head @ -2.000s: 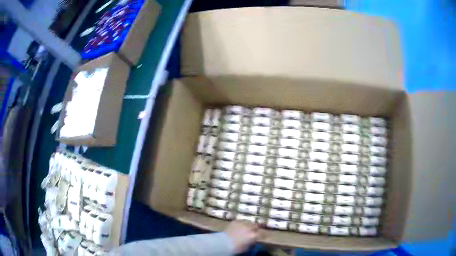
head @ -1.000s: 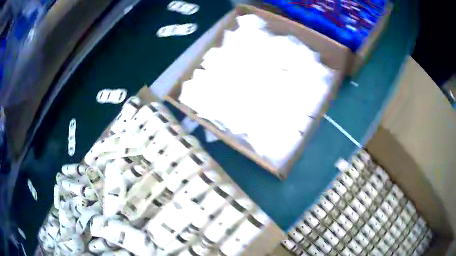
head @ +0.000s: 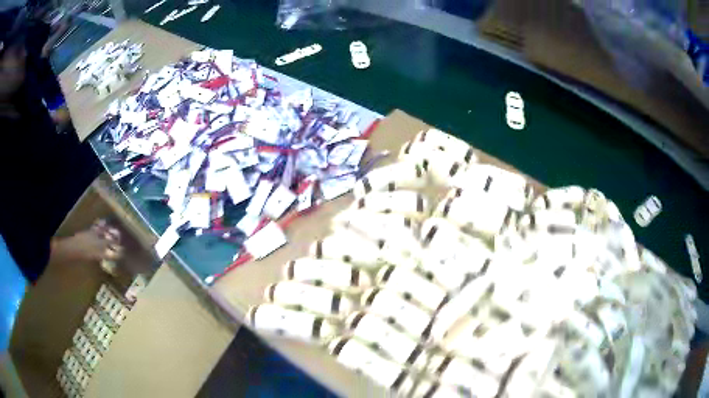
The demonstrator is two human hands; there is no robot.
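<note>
Neither of my hands is in view. Nearest in front of me, cream plastic housings [head: 319,274] with dark slots lie on a cardboard sheet [head: 400,128], in rows on the left side and in a loose, blurred heap on the right. To their left is a heap of flat white wired modules [head: 225,179] with red and dark leads. Several modules at its near edge reach onto the cardboard.
A dark green belt [head: 435,85] runs behind, carrying several thin cream covers [head: 515,110]. Small white parts [head: 109,66] lie on cardboard at the far left. Another person's hand [head: 85,245], below a dark sleeve, is over an open carton [head: 155,330] holding rows of housings.
The view has swung left from the carton and the box of white pieces to the modules and another person. My grey-sleeved hand, earlier at the carton edge, has left the picture.
</note>
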